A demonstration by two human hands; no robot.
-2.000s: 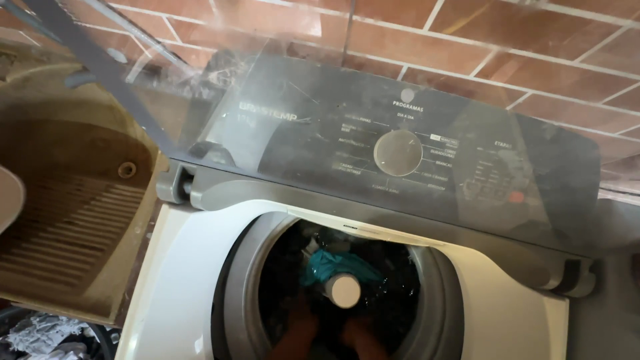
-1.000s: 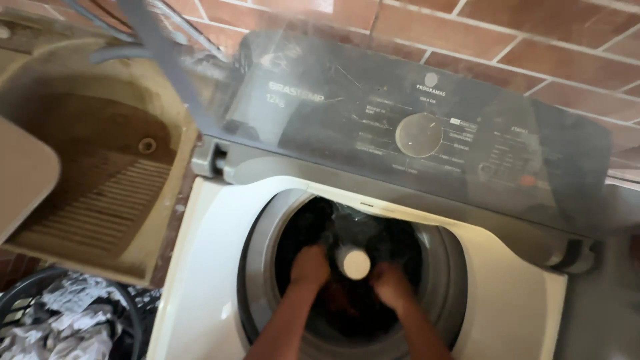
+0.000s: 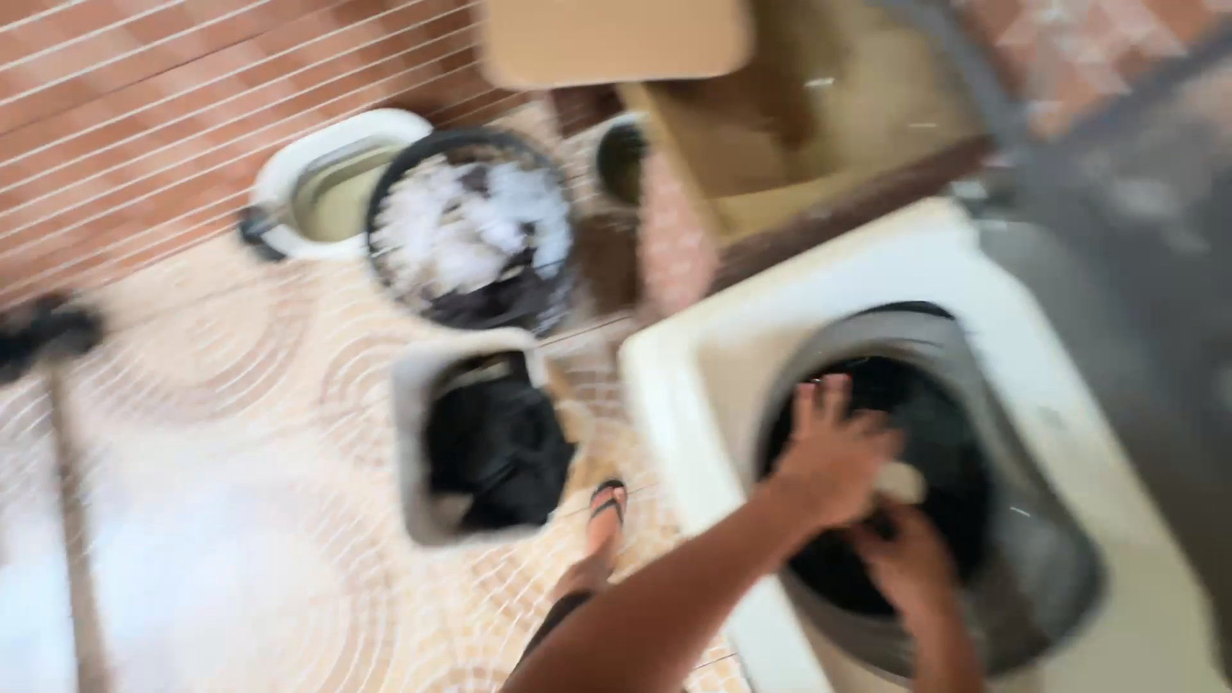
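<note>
A white top-loading washing machine (image 3: 674, 385) stands at the right, its lid raised. Inside its drum (image 3: 1030, 558) lie dark wet-looking clothes (image 3: 938, 423) around a pale central agitator cap (image 3: 902, 481). My left hand (image 3: 837, 457) is over the drum's opening with its fingers spread, and nothing is seen in it. My right hand (image 3: 905, 553) reaches in beside the cap, lower in the view; its fingers are blurred and partly hidden, so a hold cannot be told.
A round basket of light and dark laundry (image 3: 472, 231), a white tub (image 3: 279, 183) and a pale bin of dark clothes (image 3: 496, 443) stand on the tiled floor. A laundry sink (image 3: 674, 154) adjoins the machine. A broom (image 3: 67, 481) is at the left. My sandaled foot (image 3: 608, 510) is near the bin.
The view has swung left and turned strongly, bringing the floor and bin into sight. My left hand, deep in the drum one second ago, is now higher at its opening. The turquoise cloth is no longer visible.
</note>
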